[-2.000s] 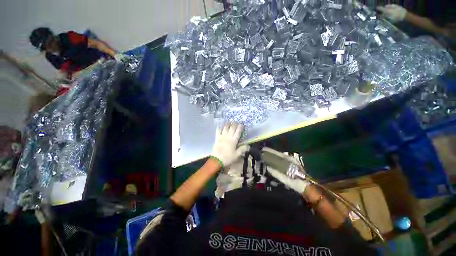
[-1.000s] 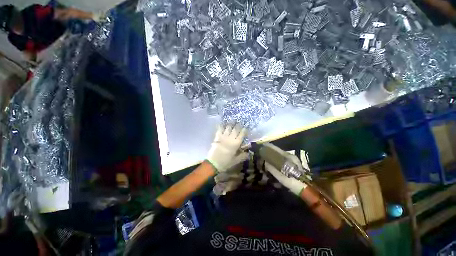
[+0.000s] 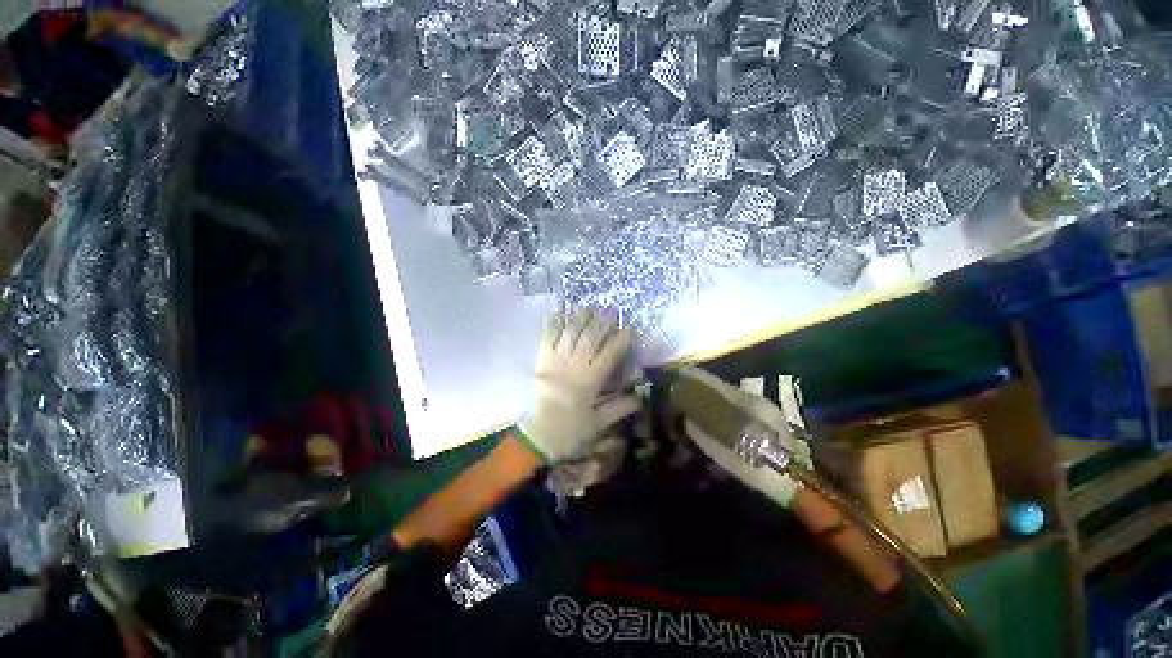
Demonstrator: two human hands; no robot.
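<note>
My left hand [image 3: 581, 386], in a white knit glove, lies at the table's near edge. Its fingertips touch the near side of a low pile of fine bright hardware [image 3: 632, 273]. Its palm side is hidden, so whether it holds a part cannot be told. My right hand [image 3: 761, 465], also gloved, is closed around a thick grey power tool [image 3: 711, 406], whose dark front points at my left hand. A large heap of grey ribbed metal parts [image 3: 707, 154] covers the table behind the hardware.
The white table [image 3: 450, 341] has a yellowish near edge. Clear plastic [image 3: 1116, 129] lies at the far right. A hose [image 3: 887, 542] runs behind the tool. An open carton [image 3: 928, 489] is at lower right, blue crates [image 3: 1077, 347] at right. Another table with shiny bags [image 3: 97, 334] is at left.
The view has moved closer to the table and the heap looks larger. My left hand stays near the hardware pile, and my right hand keeps the tool in almost the same place.
</note>
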